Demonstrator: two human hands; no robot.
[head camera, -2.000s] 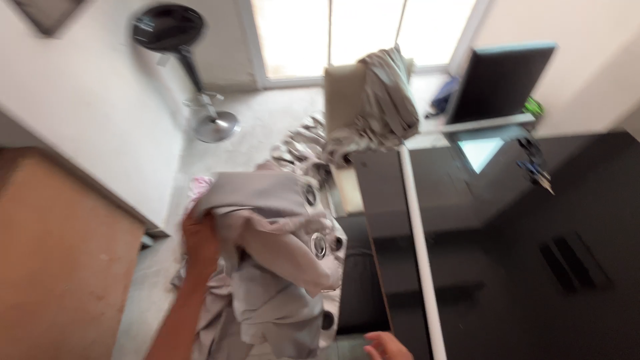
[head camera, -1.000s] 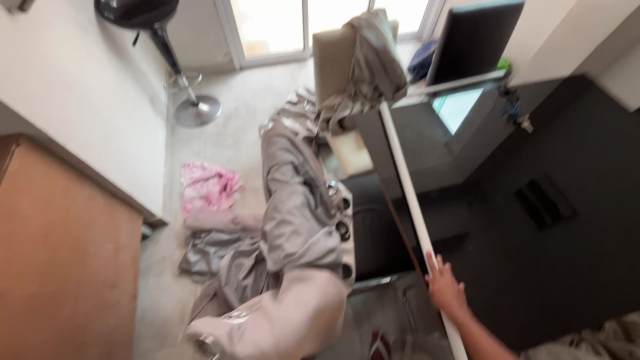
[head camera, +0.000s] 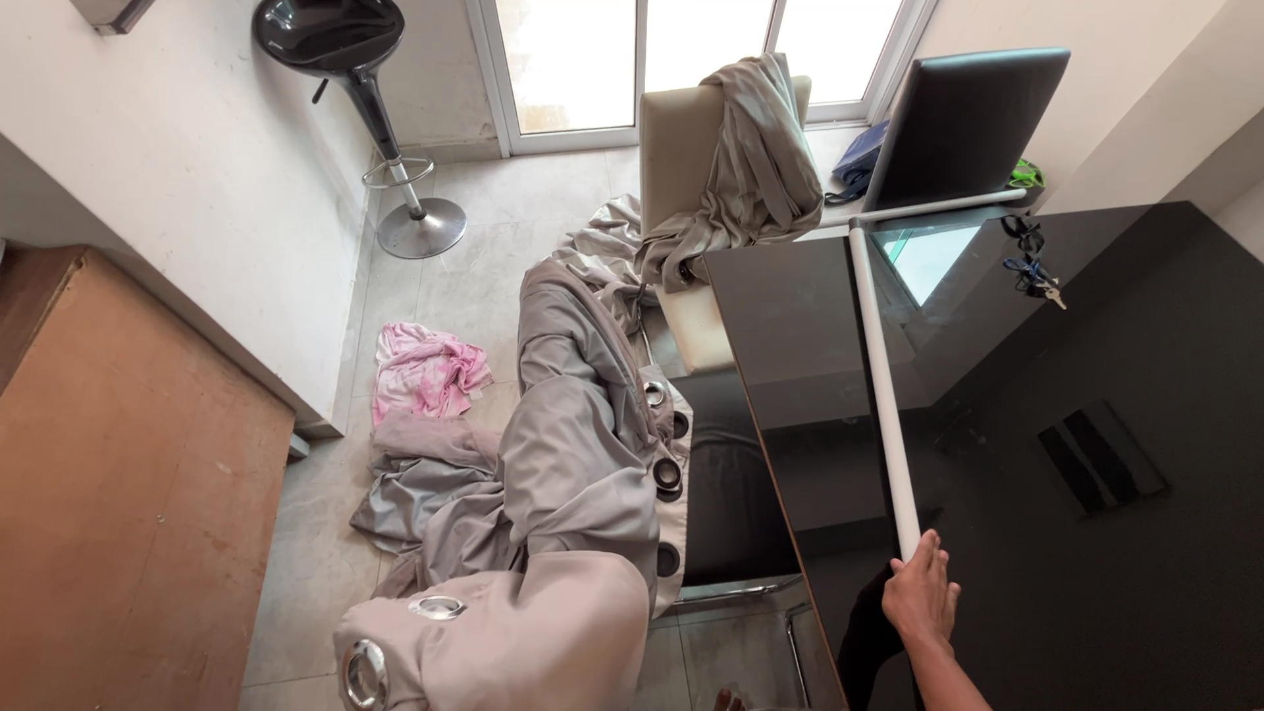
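My right hand (head camera: 923, 588) rests on the near part of a white rod (head camera: 884, 395) that lies across the glossy black table (head camera: 1047, 592); whether its fingers close round the rod is unclear. My left hand is out of view. Left of the table, a grey-beige eyelet curtain (head camera: 583, 454) lies heaped over a black chair seat (head camera: 726, 484) and down to the floor, its metal rings showing along one edge. More grey-beige fabric (head camera: 760, 148) hangs over the back of a cream chair (head camera: 676, 143).
A pink and white cloth (head camera: 425, 370) lies on the tiled floor. A black bar stool (head camera: 400, 188) stands by the left wall, with a brown wooden panel (head camera: 148, 474) nearer. Keys (head camera: 1037, 286) lie on the table, and a black chair (head camera: 973, 128) stands behind it.
Two seconds ago my left hand held the curtain up; it has left the view and the curtain now lies lower. My right hand has come onto the rod.
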